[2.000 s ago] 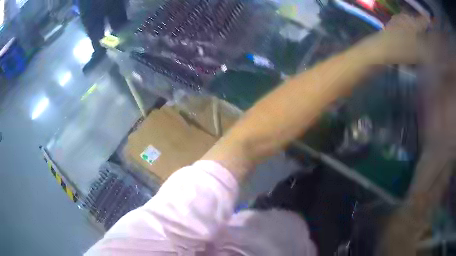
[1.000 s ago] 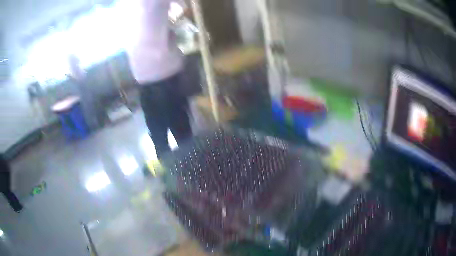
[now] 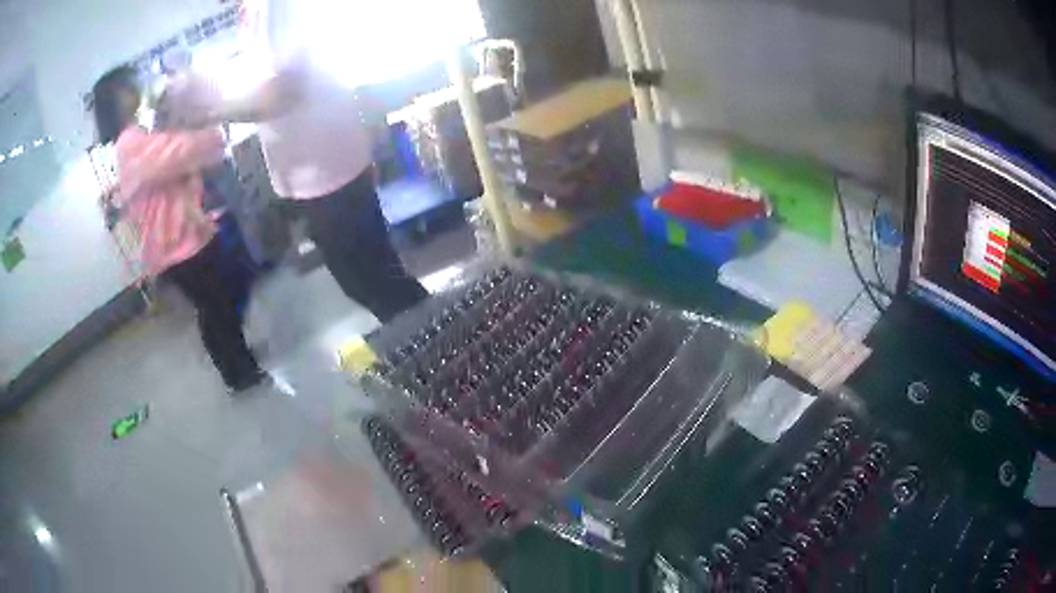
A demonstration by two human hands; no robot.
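Neither of my hands is in the picture. A clear blister tray (image 3: 649,417) lies nearest on the green-matted bench, with rows of small dark round components (image 3: 498,348) in its left part and empty-looking pockets on its right. More rounds with red leads show at its lower left edge. A second tray (image 3: 799,498) at the lower right holds rows of dark shiny-rimmed rounds and is cut off by the picture's edge. A few loose rounds (image 3: 917,393) lie on the mat below the monitor.
A monitor (image 3: 996,243) stands at the right. A blue bin (image 3: 706,238) with red contents, a green card (image 3: 787,197) and yellow labels (image 3: 799,336) are behind the trays. Two people stand beyond the bench at the upper left. Pale shelf posts rise at the back.
The view has swung up and away from my arms, which showed two seconds ago and are now out of picture. A second person in pink now shows at the left. The picture is sharper.
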